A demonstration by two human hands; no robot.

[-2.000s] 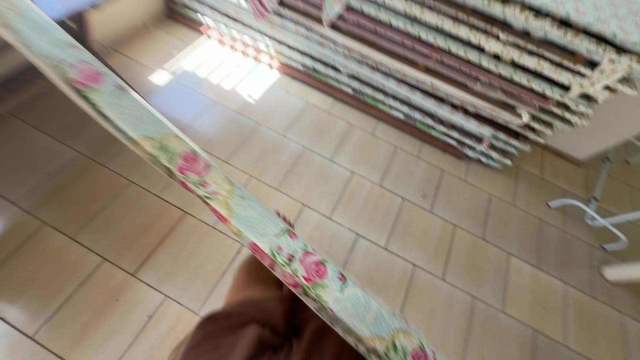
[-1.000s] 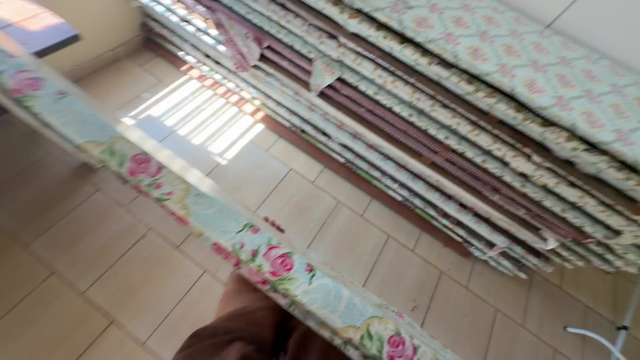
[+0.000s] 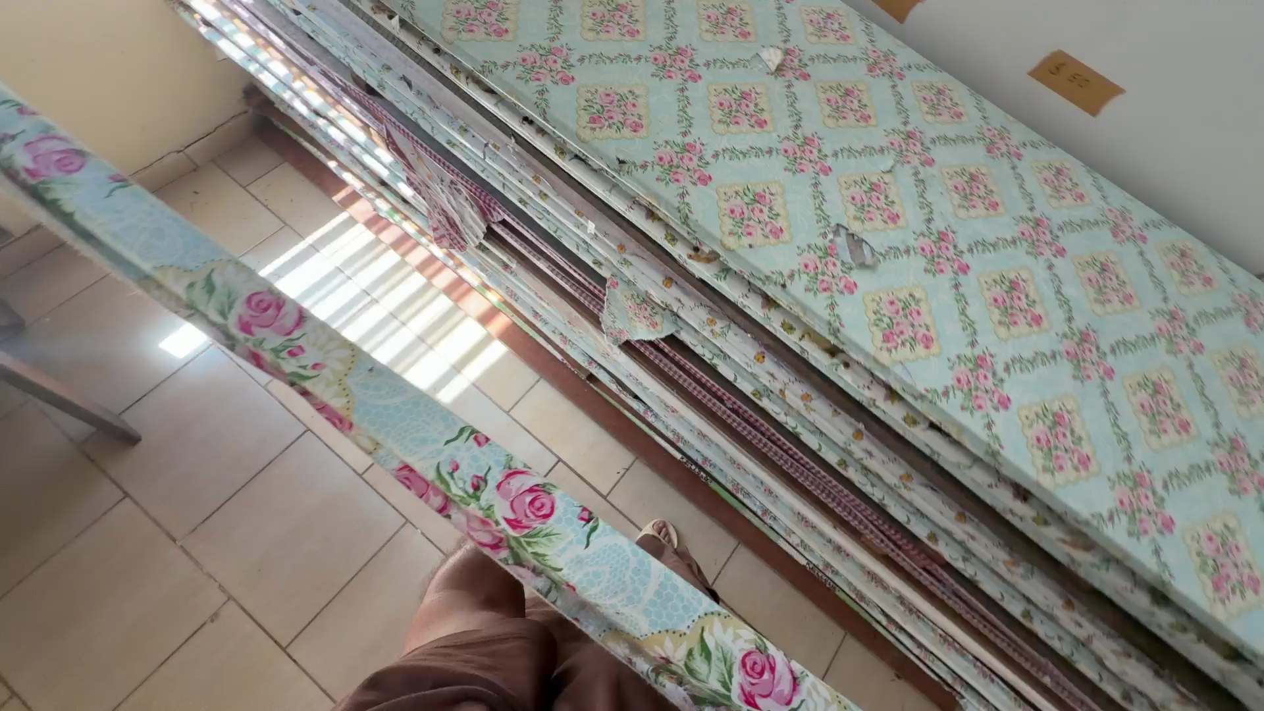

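Note:
A long, narrow panel covered in rose-patterned fabric or paper [image 3: 395, 425] crosses the view from the upper left to the bottom, edge-on and above the floor. Both its ends run out of the frame. Neither my left hand nor my right hand shows, so what each holds or touches is hidden. Beside the panel, on the right, leans or lies a thick stack of similar flat panels; the outermost one [image 3: 948, 247] has pale blue covering with pink rose squares and a few torn spots. Torn covering [image 3: 637, 314] hangs from the stack's edges.
A white wall with brown tape pieces [image 3: 1076, 83] stands behind the stack. Beige floor tiles [image 3: 267, 494] lie below, with striped sunlight on them. A dark furniture leg [image 3: 69, 400] is at the left. My bare knee and brown shorts [image 3: 464, 652] show at the bottom.
The view has shifted toward the stack, showing more of its patterned face and the wall. The narrow panel stays across the view in much the same slant.

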